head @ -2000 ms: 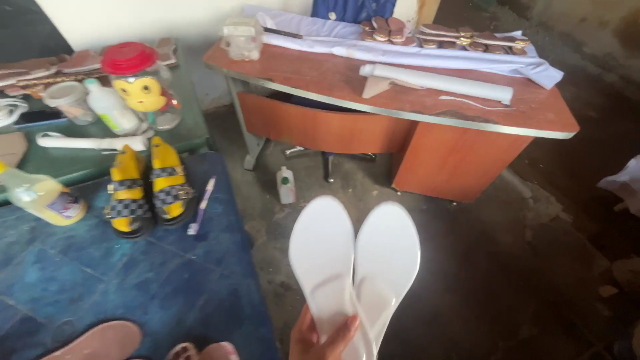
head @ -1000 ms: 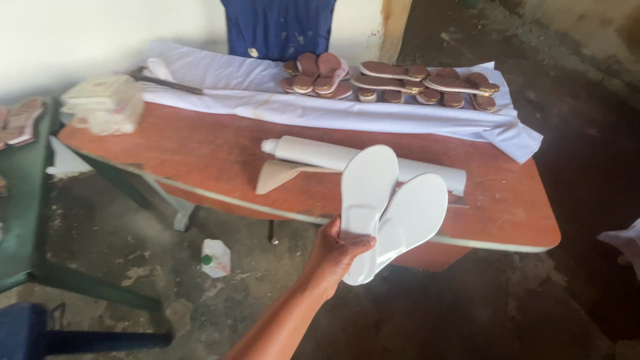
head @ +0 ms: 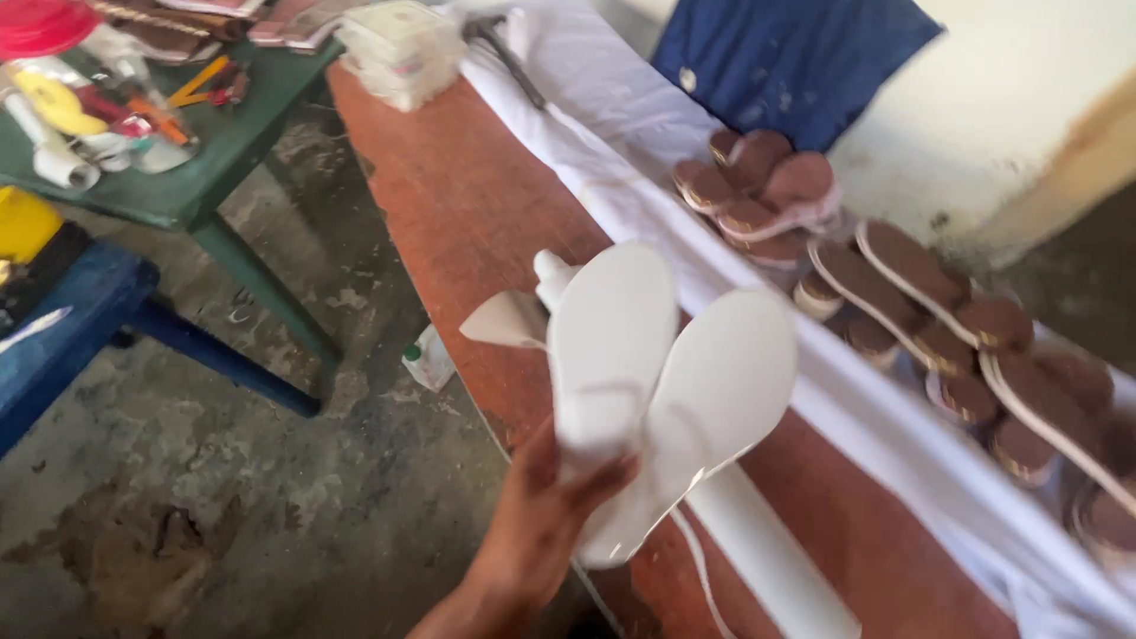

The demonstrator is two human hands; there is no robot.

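Observation:
My left hand [head: 550, 506] comes in from the bottom and holds a pair of white sandal soles [head: 612, 342], thumb over their near face and fingers hidden behind. The soles overlap at the lower end and fan apart at the top; pale, strap-like bands show blurred on them. Below and behind the soles, a white roll of material [head: 772, 555] lies on the reddish-brown desk [head: 479, 169]. A beige pointed piece [head: 506, 321] rests left of the soles, beside a white end of something. My right hand is out of view.
Brown sandals [head: 923, 284] line a white cloth [head: 603, 160] along the desk's far side, with a hammer-like tool [head: 510, 62] and plastic containers [head: 404, 53]. At left stand a cluttered green table [head: 169, 200] and a blue one [head: 98, 302]. A bottle [head: 430, 359] is on the floor.
The view has swung and come nearer the desk. My left hand has carried the white soles from beside the blue table to over the desk, still gripping them.

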